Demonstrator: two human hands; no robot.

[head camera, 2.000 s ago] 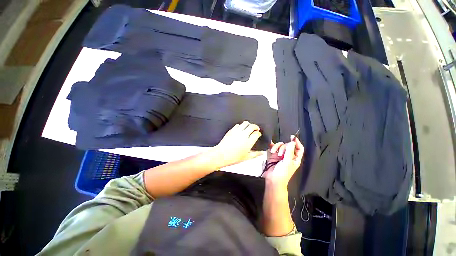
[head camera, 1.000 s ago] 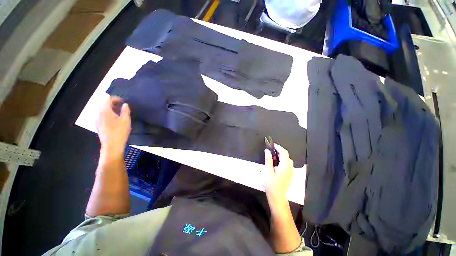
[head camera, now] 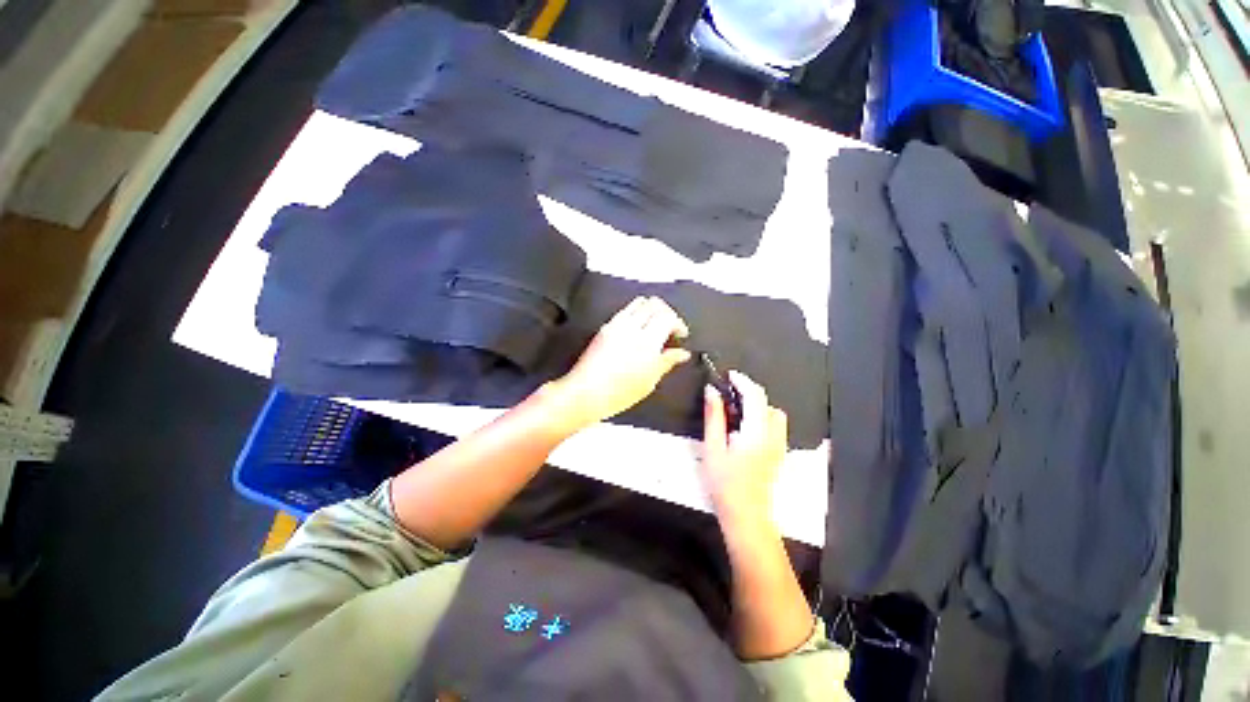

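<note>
Dark fabric panels lie flat in the near stack on the white tabletop. Turned-back panels form a bulky heap at its left, with a welt pocket showing on them. My left hand rests on the near stack, fingers bent and thumb toward the right; whether it pinches cloth cannot be told. My right hand holds small dark thread snips at the stack's front edge, blades pointing up and left toward my left fingertips.
A second panel stack lies along the far table edge. A hanging panel bundle covers the table's right side. A blue plastic crate is below the table at left; another blue crate holding dark cloth stands beyond it. A metal-edged bench is at right.
My left hand has moved from the left end of the heap to the near stack beside the snips. The heap's left part lies over the stack. My right hand still holds the snips.
</note>
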